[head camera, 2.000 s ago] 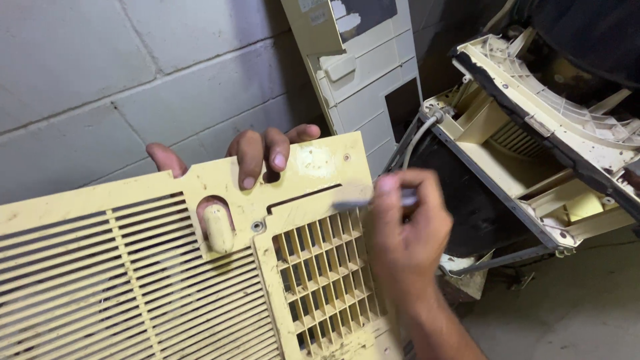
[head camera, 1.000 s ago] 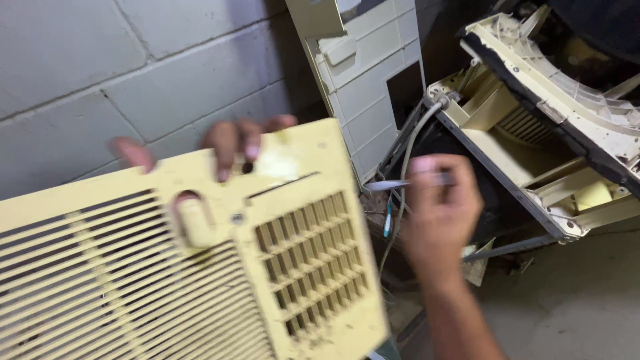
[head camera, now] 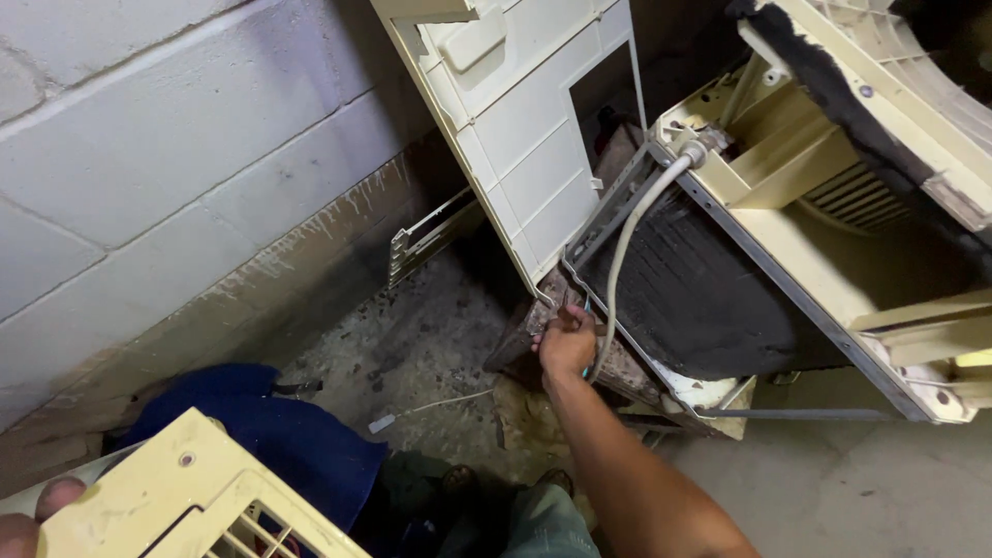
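At the lower left, my left hand (head camera: 39, 515) grips the edge of a yellowed plastic grille panel (head camera: 147, 484), with only some fingertips in view. My right hand (head camera: 570, 341) reaches down to a worn block (head camera: 628, 368) beside the pale power cord (head camera: 624, 256). Its fingers are bent around something small that I cannot make out, and a bit of light blue shows beside them. Just above this hand is the lower corner of a white plastic panel (head camera: 535, 186), which leans upright.
An opened air conditioner chassis (head camera: 783, 287) with a dark, dirty coil (head camera: 697, 287) stands at the right. A block wall (head camera: 194, 155) runs along the left. Dark blue material (head camera: 302, 442) and a small tag on a cord (head camera: 382, 423) lie low on the floor.
My right hand has moved from in front of the grille panel, where it held a slim tool, down to the block. The grille panel has dropped to the lower left. The view has tilted down.
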